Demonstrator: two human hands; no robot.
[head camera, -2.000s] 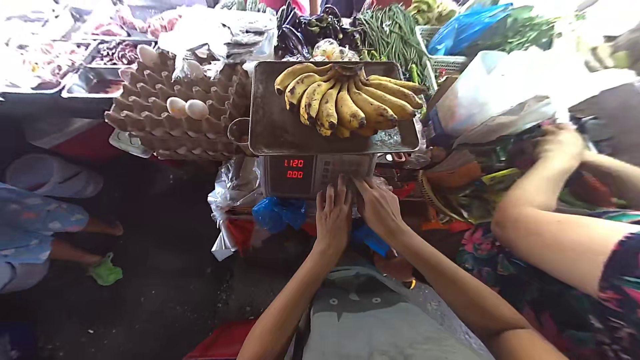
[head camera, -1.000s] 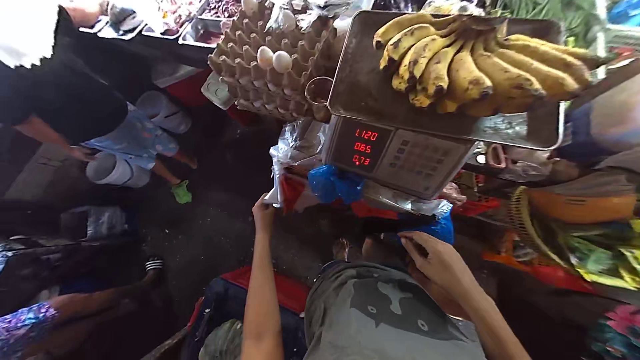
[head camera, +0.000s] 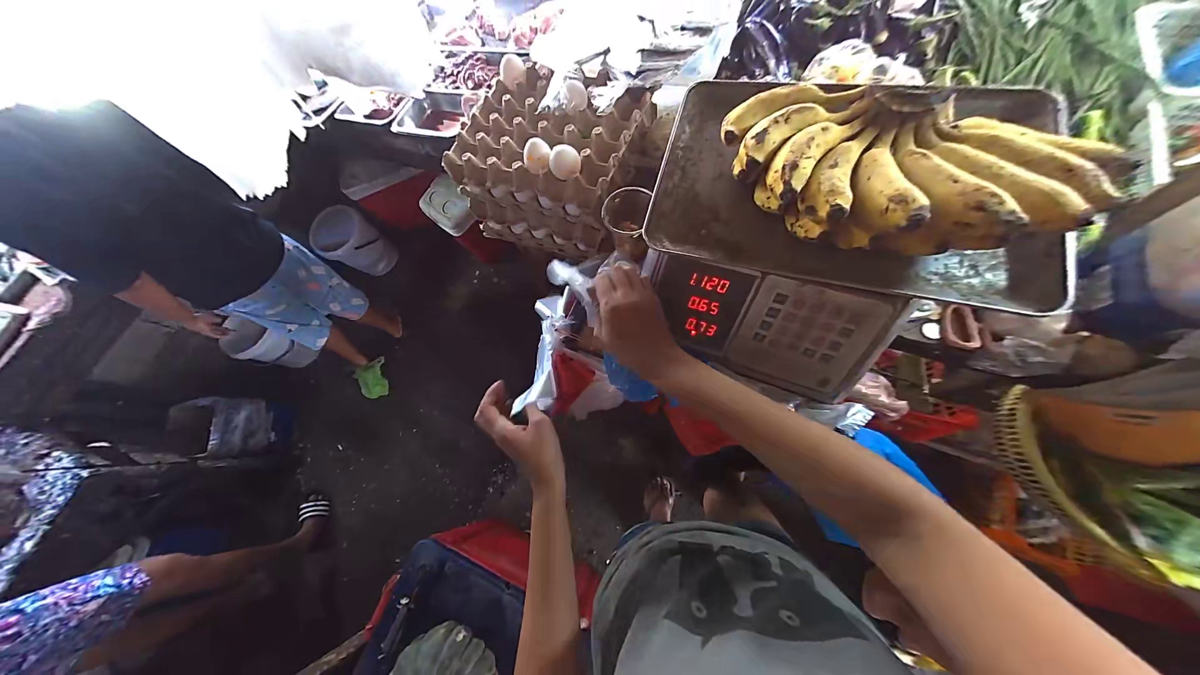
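Observation:
A bunch of ripe yellow bananas (head camera: 891, 169) with dark spots lies on the metal tray (head camera: 797, 234) of a digital scale (head camera: 797, 323), whose red digits are lit. Plastic bags (head camera: 553, 342) hang at the scale's left side. My right hand (head camera: 630, 314) closes on the top of these thin bags beside the display. Lower down, my left hand (head camera: 521, 436) is at the bags' bottom end, fingers apart; whether it pinches the tip is unclear. Stacked egg trays (head camera: 539, 202) of grey-brown pulp, with a few eggs, stand behind, next to a glass (head camera: 626, 211).
A person in patterned shorts (head camera: 291, 291) stands at the left near white buckets (head camera: 352, 239). Another person's leg (head camera: 225, 553) shows at lower left. A woven basket (head camera: 1041, 478) with greens is at the right, and a dark blue and red container (head camera: 450, 591) near my body.
My right hand has moved from below the scale up and left to the plastic bags. Two seconds ago both hands were at the keypad. The display now shows more lit rows than then.

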